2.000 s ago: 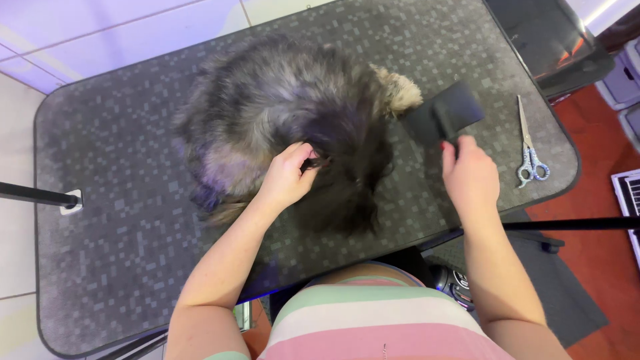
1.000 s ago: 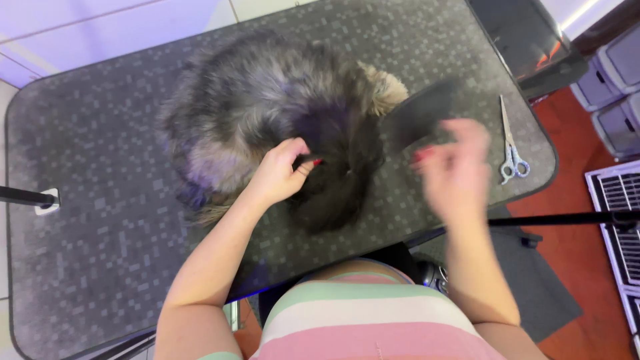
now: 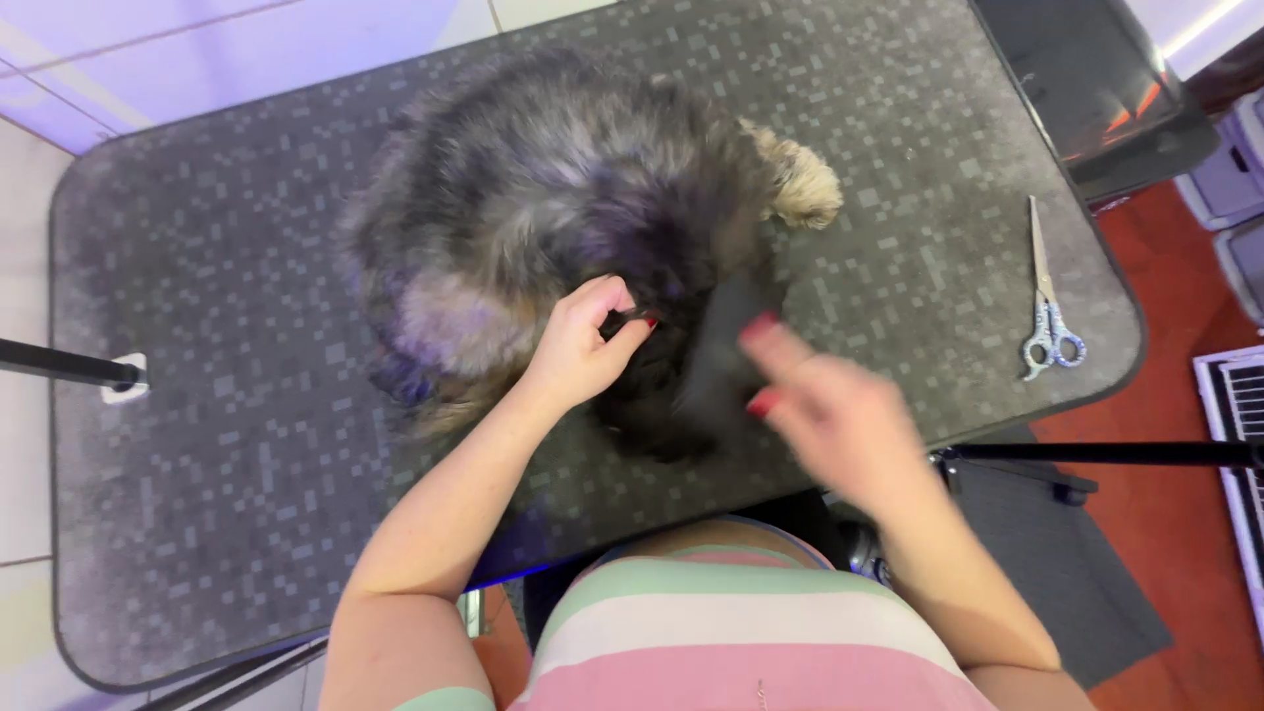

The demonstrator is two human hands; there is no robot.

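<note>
A dog with long dark grey and black fur lies curled on the patterned grooming table; one pale, cream-coloured paw sticks out to the right. My left hand grips a lock of its dark fur near the head, thumb and fingers pinched together. In my right hand, blurred by motion, is a dark slicker brush, held against or just over the black fur at the dog's right side. The contact itself is too blurred to tell.
Scissors with patterned blue-and-white handles lie near the table's right edge. A black arm post is clamped at the left, and a black bar runs at the right. A glossy black chair or seat stands beyond the upper right corner.
My right hand has moved left with the brush, from beside the pale paw to the dog's dark fur. The left hand stays at the fur.
</note>
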